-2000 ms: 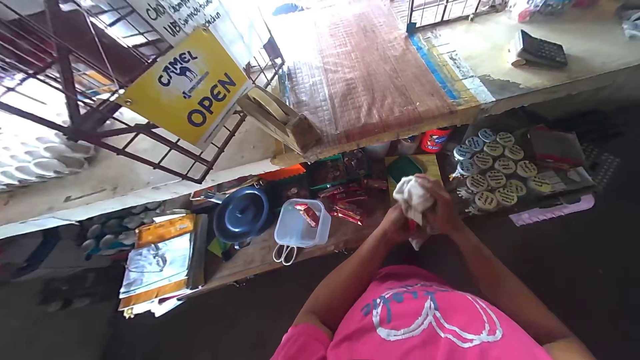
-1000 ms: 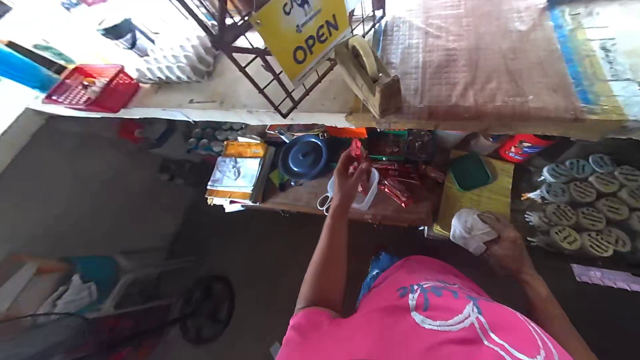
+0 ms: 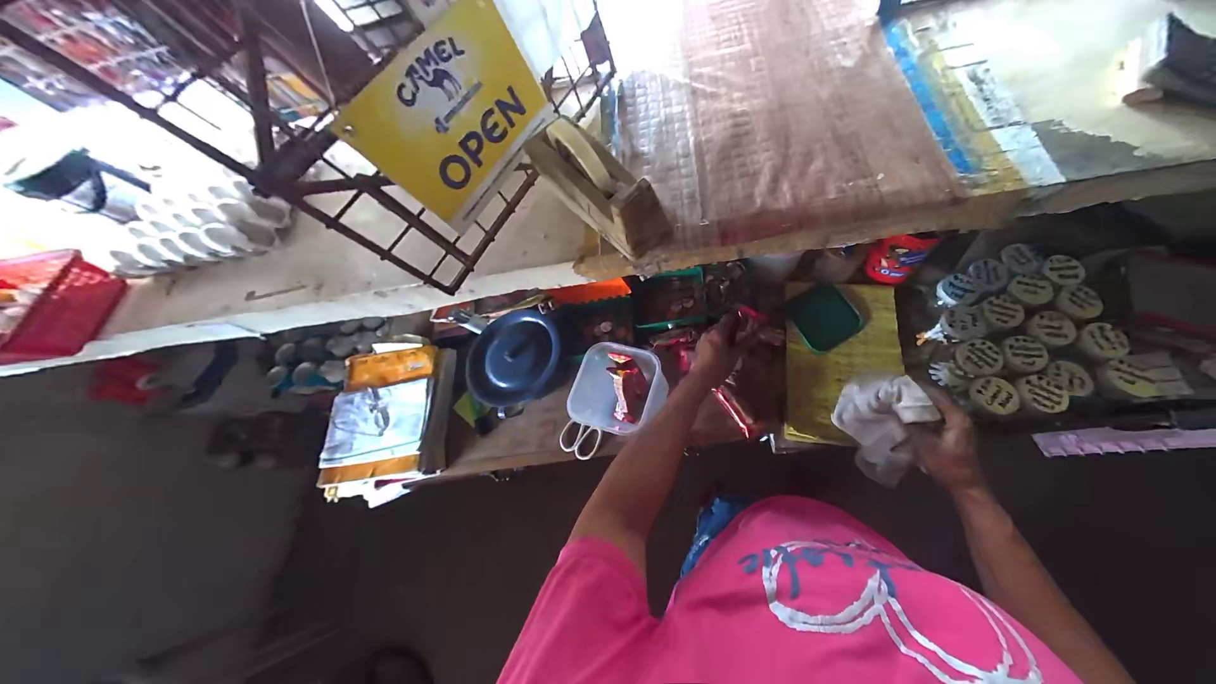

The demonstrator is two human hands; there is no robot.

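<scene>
My left hand [image 3: 719, 350] reaches over red foil packets [image 3: 731, 408] on the lower shelf, its fingers on a red packet [image 3: 750, 318]. Just left of it is a clear plastic tub [image 3: 594, 408] with red packets inside; scissors with white handles [image 3: 580, 439] lie at its near edge. A crumpled white cloth [image 3: 879, 418] is in my right hand [image 3: 945, 442], beside a yellow pad or envelope [image 3: 883, 332] that bears a green plastic lid [image 3: 825, 317]. Farther left sits a dark blue round lidded container [image 3: 516, 357].
Round lidded containers [image 3: 1026, 353] bearing writing crowd the right side. Above the shelf runs a counter edge [image 3: 807, 233] with a wooden tape dispenser [image 3: 608, 195] and a wire rack behind a yellow sign [image 3: 451, 114]. Stacked papers [image 3: 380, 423] lie left; egg trays [image 3: 195, 223] stand on the counter.
Two seconds ago both hands were together at the white cloth. My left hand then went to the clear tub, and has since moved right to the red packets. The cloth stays in my right hand.
</scene>
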